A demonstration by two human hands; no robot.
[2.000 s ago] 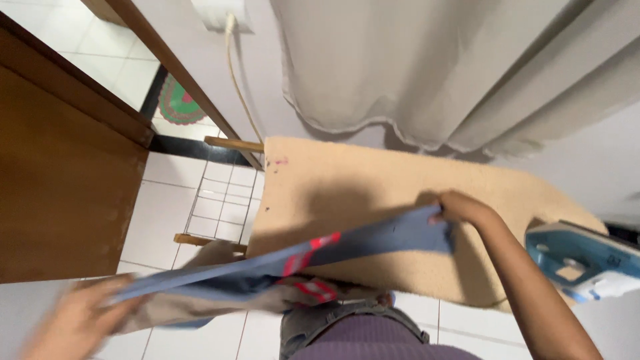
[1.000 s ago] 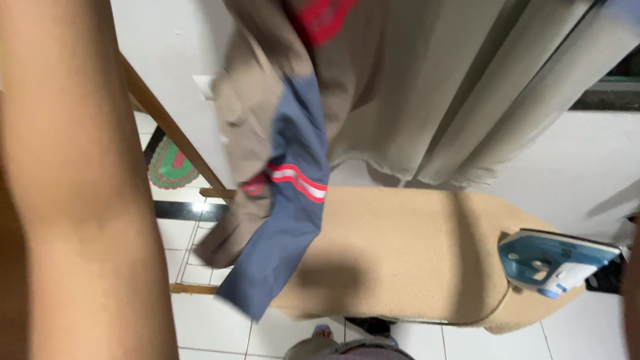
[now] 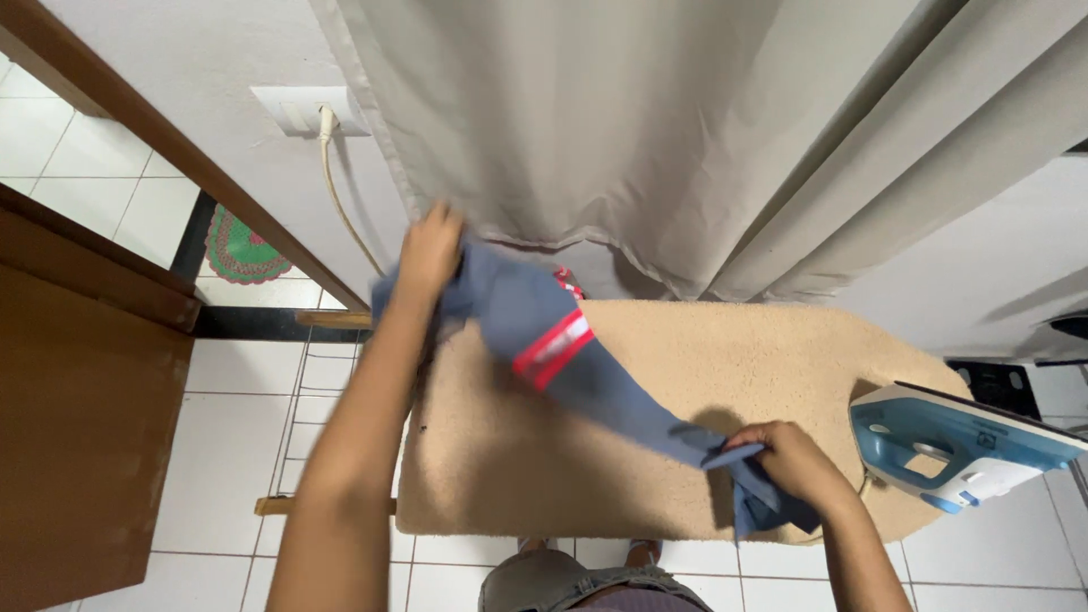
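Observation:
A blue-grey cloth garment with a red and white stripe stretches diagonally above the ironing board, which has a tan cover. My left hand, slightly blurred, grips its bunched end at the board's far left corner, beside the curtain. Near the board's front edge, my right hand pinches the other end, and some fabric hangs under my fingers. A blue and white clothes iron rests on the right end of the board, to the right of my right hand.
A grey curtain hangs along the board's far side. A cord is plugged into the wall outlet. Wooden bars and a wire rack extend from the board's left end. A brown wooden door stands at left, near a green crocheted rug.
The garment hung raised in front of the curtain one second ago; now it is lower, stretched over the board between both hands. The iron remains on the board's right end.

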